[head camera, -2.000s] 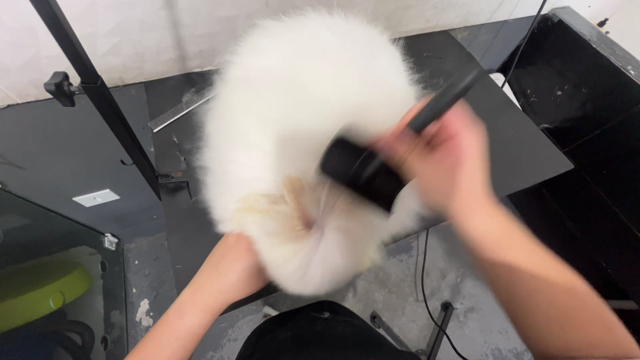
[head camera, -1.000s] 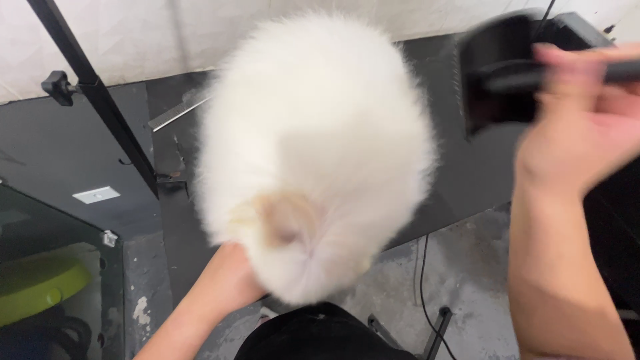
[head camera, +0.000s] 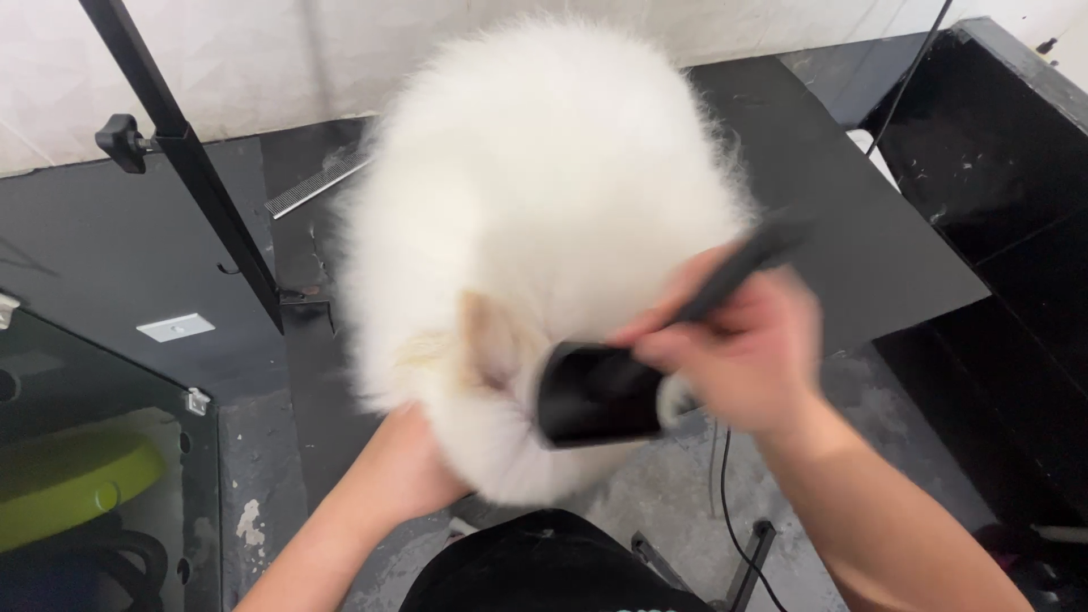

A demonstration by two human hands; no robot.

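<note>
A fluffy white animal (head camera: 552, 187), probably a dog, is on a black table with one tan-edged ear visible near its lower end. My right hand (head camera: 739, 340) is shut around the handle of a black slicker brush (head camera: 599, 395); the brush head lies against the fur right of the ear, its bristle side turned away from view. My left hand (head camera: 416, 463) is at the animal's lower left, its fingers hidden under the fur, so its grip cannot be told.
A metal comb (head camera: 316, 185) lies on the black tabletop (head camera: 850, 204), left of the animal. A black upright post (head camera: 204, 178) with a clamp knob stands at the left. Below, a black cable (head camera: 727, 510) hangs near the table legs. A black tub or box (head camera: 1003, 153) is at the right.
The brush in my right hand was on the fur, then lifted off to the right, and is now back on the fur near the ear. My left hand has stayed under the animal's lower left side.
</note>
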